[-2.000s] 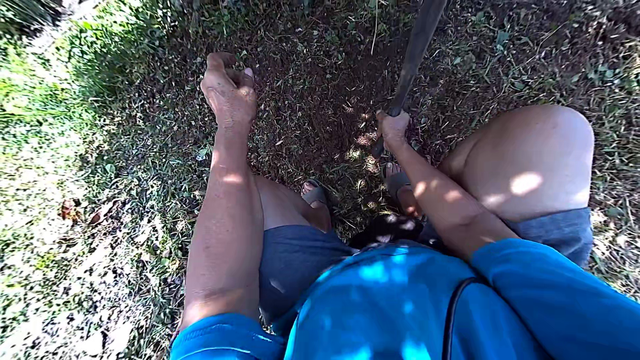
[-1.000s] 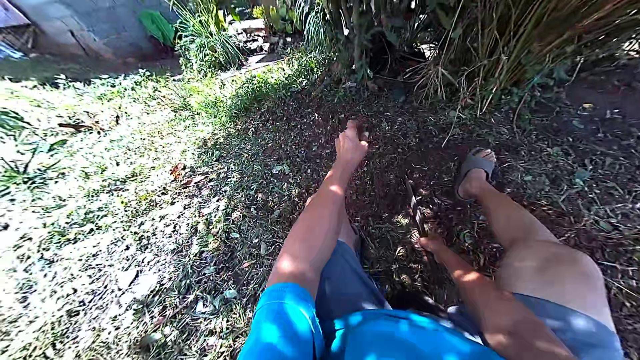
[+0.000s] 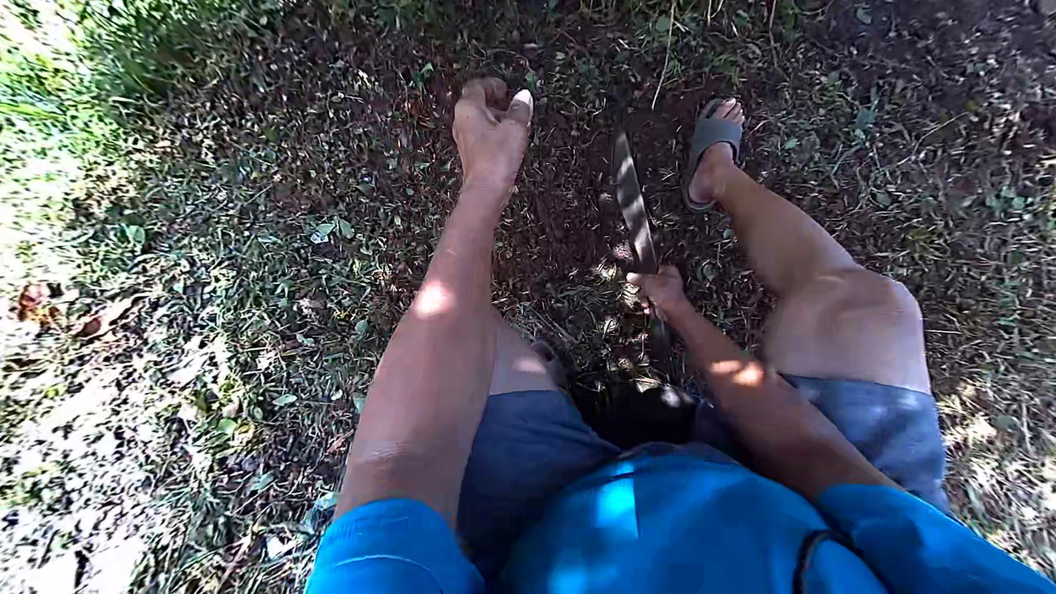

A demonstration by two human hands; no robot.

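My right hand [image 3: 662,290] is closed round the handle end of a long dark blade, which looks like a machete [image 3: 632,198]. The blade points forward over the grass and bare soil, between my arms. To its left, my left hand [image 3: 492,132] is stretched forward above the ground with its fingers curled and the thumb apart; no object shows in it. Whether the blade touches the ground, I cannot tell.
My sandalled right foot [image 3: 714,153] stands just right of the blade, with the bent knee [image 3: 850,322] behind it. Short grass [image 3: 247,247] with clippings and dry leaves [image 3: 103,318] lies on the left. Taller grass [image 3: 140,58] grows at the upper left.
The view has tilted back down from the plants and wall. My right foot is farther forward than two seconds ago. My right hand still holds the blade; my left stays stretched out.
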